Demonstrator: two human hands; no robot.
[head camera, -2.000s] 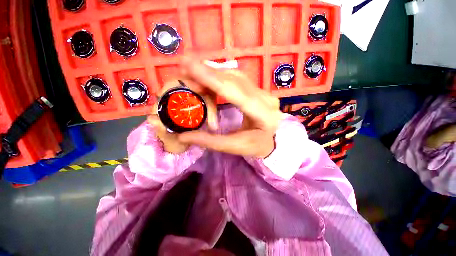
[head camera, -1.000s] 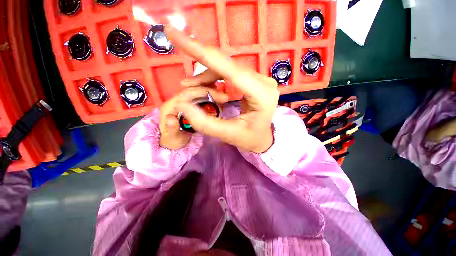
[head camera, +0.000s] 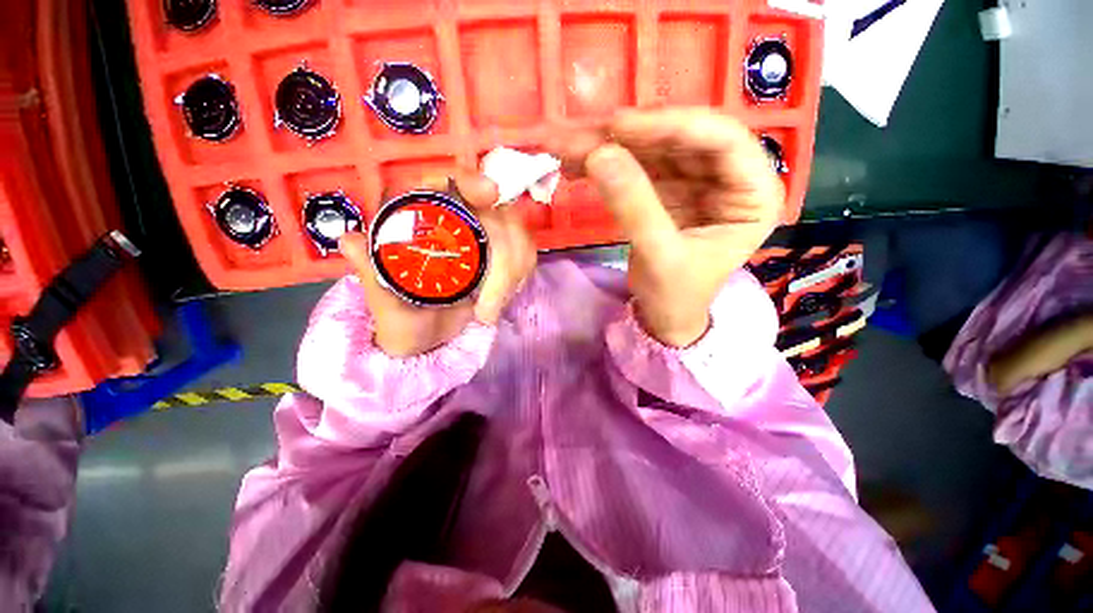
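My left hand (head camera: 414, 321) holds a round smartwatch body (head camera: 428, 248), its lit red dial with hands facing up. A crumpled white wiping cloth (head camera: 523, 175) shows at the fingers of my left hand, over the foam tray; whether it is gripped or lies there I cannot tell. My right hand (head camera: 689, 216) is to the right, fingers apart and slightly blurred, holding nothing visible. The red-orange foam tray (head camera: 465, 135) lies behind both hands. Dark watch bodies sit in several pockets, left and right; other pockets are empty. My right hand partly hides one watch body.
Stacked red-orange trays with a black strapped watch (head camera: 66, 305) stand at left. A white paper sheet (head camera: 881, 60) with a dark pen lies at upper right, beside a pale box (head camera: 1049, 90). A lower tray of parts (head camera: 821, 311) is at right. Another person's sleeve (head camera: 1043, 359) shows at the right edge.
My right hand has moved right, away from the watch body. The watch body, partly covered a second ago, now faces up in full view. The white cloth shows more clearly.
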